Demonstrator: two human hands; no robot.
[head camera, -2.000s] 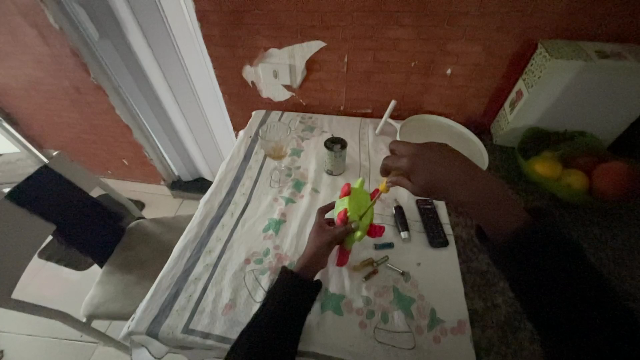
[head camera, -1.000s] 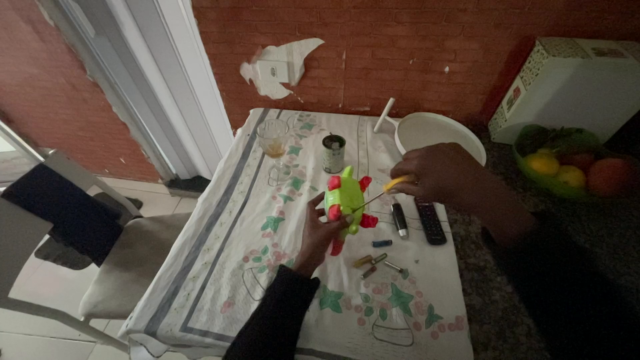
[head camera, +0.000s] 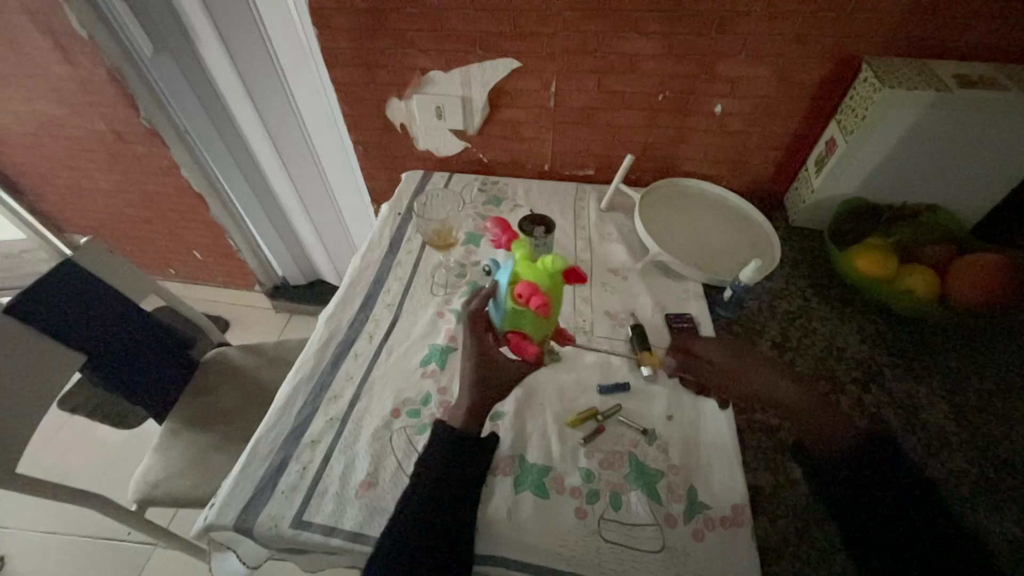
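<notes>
My left hand (head camera: 488, 360) grips a green, blue and pink plastic toy (head camera: 532, 308) above the table's middle. To its right, my right hand (head camera: 708, 368) is closed around the yellow handle of a screwdriver (head camera: 616, 353), whose thin shaft points left toward the toy's lower part. Beneath and beside the screwdriver lie a dark and silver cylindrical object (head camera: 641, 349) and a remote control (head camera: 682, 323), partly covered by my right hand. Nearer me are a blue battery (head camera: 614, 388) and several more small batteries (head camera: 609, 413).
A glass goblet (head camera: 439, 228) and an open can (head camera: 537, 230) stand behind the toy. A round white tray with a handle (head camera: 708, 228) lies at the back right. On the dark counter are a green fruit bowl (head camera: 888, 280), a white box (head camera: 920, 136) and a small bottle (head camera: 740, 288).
My right hand has moved down and right with the screwdriver, away from the toy's top side. The toy has been turned in my left hand, and its blue side now shows.
</notes>
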